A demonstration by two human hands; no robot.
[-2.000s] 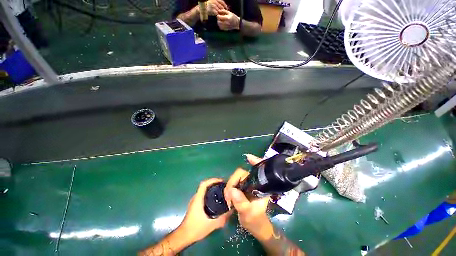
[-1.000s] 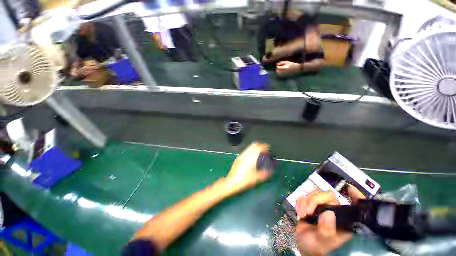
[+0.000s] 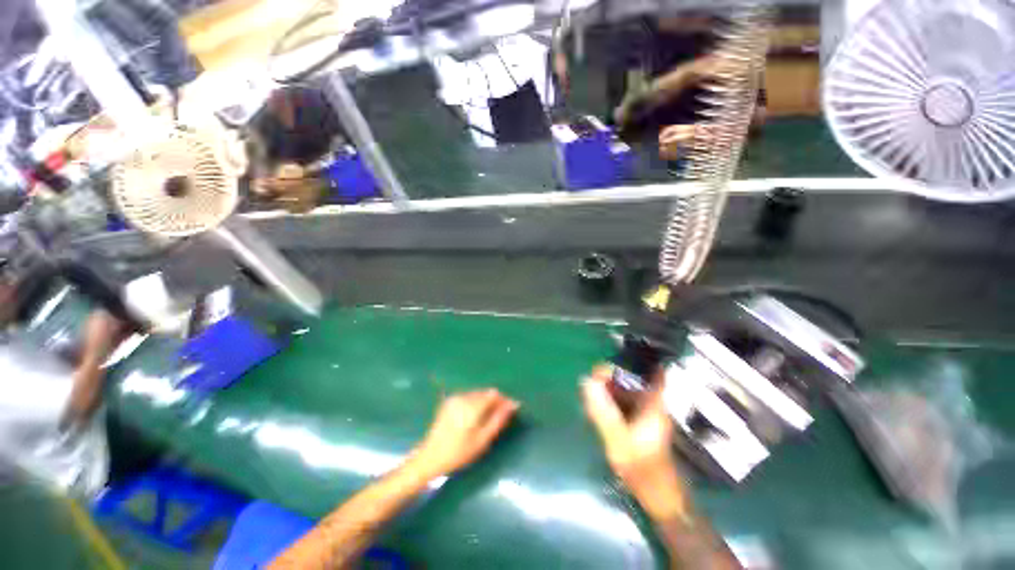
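Observation:
My left hand point(image 3: 470, 428) is over the green bench point(image 3: 367, 367), blurred, with loosely curled fingers and nothing visible in it. My right hand point(image 3: 637, 429) is around the black electric screwdriver point(image 3: 639, 365), beside the screw feeder point(image 3: 740, 390). The screwdriver is below a coiled spring point(image 3: 712, 156) with a yellow fitting point(image 3: 658, 297). A black cylindrical housing point(image 3: 595, 271) stands on the dark conveyor. A dark shape beside it is too blurred to name. Another black housing point(image 3: 782, 208) stands farther right near the conveyor's far edge.
A clear bag of screws point(image 3: 907, 440) lies right of the feeder. A white fan point(image 3: 948, 106) is at upper right, another fan point(image 3: 176, 182) at left. Blue boxes point(image 3: 594, 159) stand across the conveyor. People work opposite and at left. Blue stools point(image 3: 167, 507) are at lower left.
My left hand has let go of the black housing and drawn back from the conveyor side. My right hand has moved the screwdriver to the feeder's left, more upright. The view has turned left.

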